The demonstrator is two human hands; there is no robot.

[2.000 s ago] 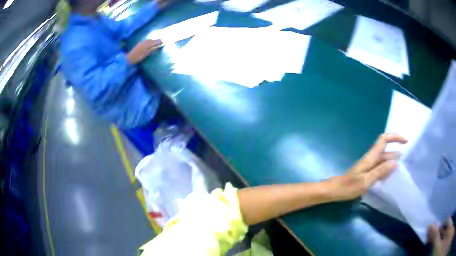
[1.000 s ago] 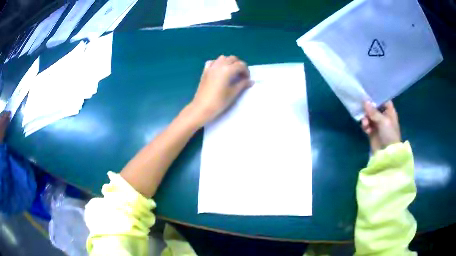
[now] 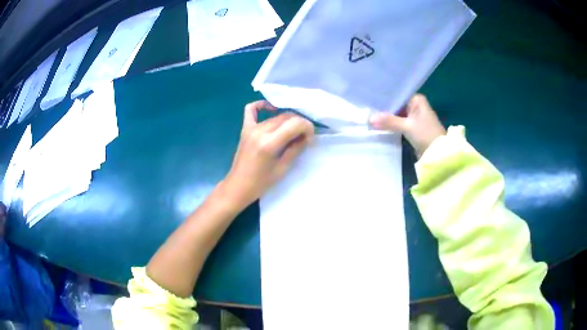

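A plain white document set (image 3: 335, 238) lies upright in front of me, its near end running out of the picture. A frosted plastic bag (image 3: 380, 55) with a black triangle mark is tilted above it, its mouth at the paper's far edge. My right hand (image 3: 412, 126) pinches the bag at its mouth edge. My left hand (image 3: 273, 145) is at the paper's far left corner with fingers curled, gripping the paper. Whether the paper's edge is inside the bag mouth cannot be told.
A fanned pile of white pieces (image 3: 71, 155) lies at left. Bagged sets (image 3: 119, 51) stand in a row at far left, more (image 3: 228, 26) beyond a thin pale line. A blue-clothed person's sleeve (image 3: 26, 283) and a clear plastic bag (image 3: 96, 309) are at lower left.
The bag in my right hand has moved left and down to the paper's far edge. The paper sits lower in the picture, with my left hand still at its corner.
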